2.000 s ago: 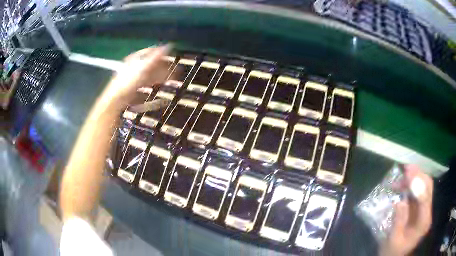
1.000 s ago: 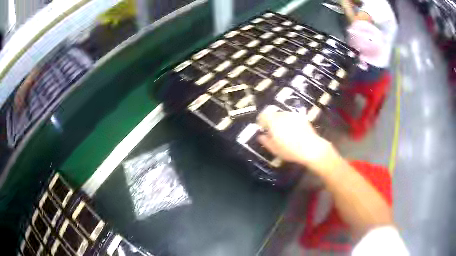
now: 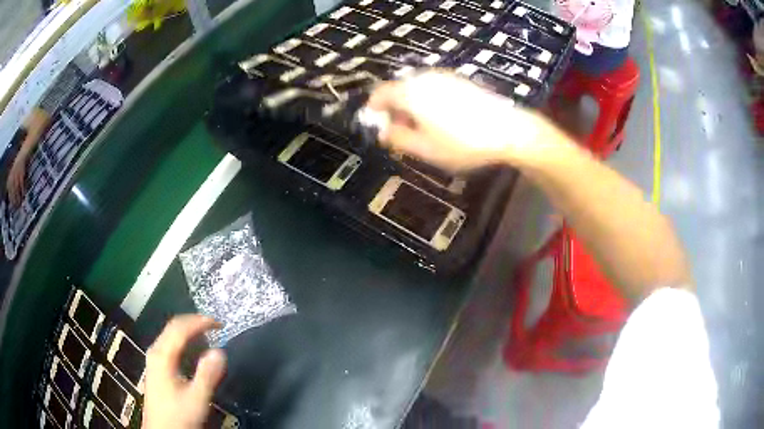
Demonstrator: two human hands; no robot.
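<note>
A thick stack of black blister trays (image 3: 381,239) with gold-bordered phone units stands at the upper middle. Its upper tray (image 3: 293,71) is blurred along the near edge and looks shifted back from the layer below. Two phone units (image 3: 416,211) lie sharp in front of it. My right hand (image 3: 444,117) is over the stack, its blurred fingers closed at the upper tray's near edge, with something small and white at the fingertips. My left hand (image 3: 180,377) is at the bottom left, thumb and fingers apart, empty, just below the clear plastic bag (image 3: 239,281).
Another tray of phones (image 3: 96,369) lies at the lower left, partly behind my left hand. A white strip (image 3: 180,235) crosses the green bench. A raised shelf at the left holds a tray (image 3: 63,159) with another person's hand over it. Red stools (image 3: 578,293) stand at the right.
The view has shifted. My left hand has come into view beside the bag. My right hand has moved inward over the stack, and the upper tray has moved back from the near row.
</note>
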